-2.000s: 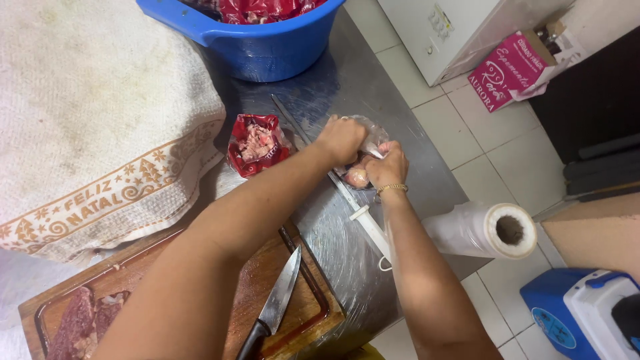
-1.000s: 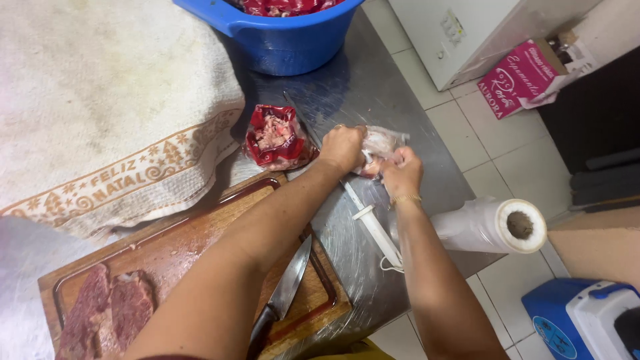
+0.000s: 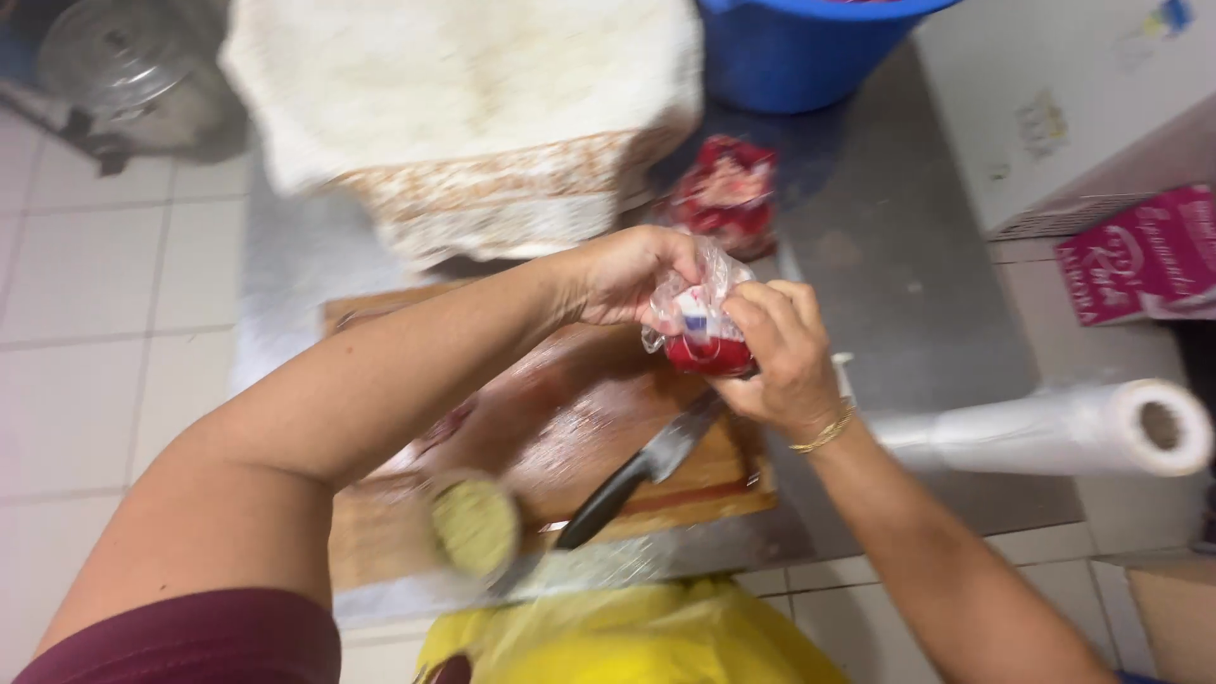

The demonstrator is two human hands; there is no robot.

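Both hands hold a clear plastic bag with red meat (image 3: 711, 353) in it, above the right end of the wooden cutting board (image 3: 560, 427). My left hand (image 3: 641, 277) grips the bag's gathered plastic from the left. My right hand (image 3: 784, 356), with a gold bracelet at the wrist, grips its right side. A white and blue patch shows through the plastic between them. Just beyond the hands lies another bag of red and pale meat (image 3: 727, 190). Below them a knife with a black handle (image 3: 603, 499) rests on the board, its tip partly hidden by my right hand.
A container of greenish seasoning (image 3: 475, 527) stands at the board's near edge. A plastic film roll (image 3: 1045, 432) lies right on the metal table (image 3: 883, 247). A white cloth (image 3: 494, 85) and a blue basin (image 3: 807, 52) are at the back. Yellow plastic (image 3: 627, 641) is nearest me.
The hands and the held bag have moved from the metal table to over the cutting board. Red meat now shows in the held bag. The view has shifted left.
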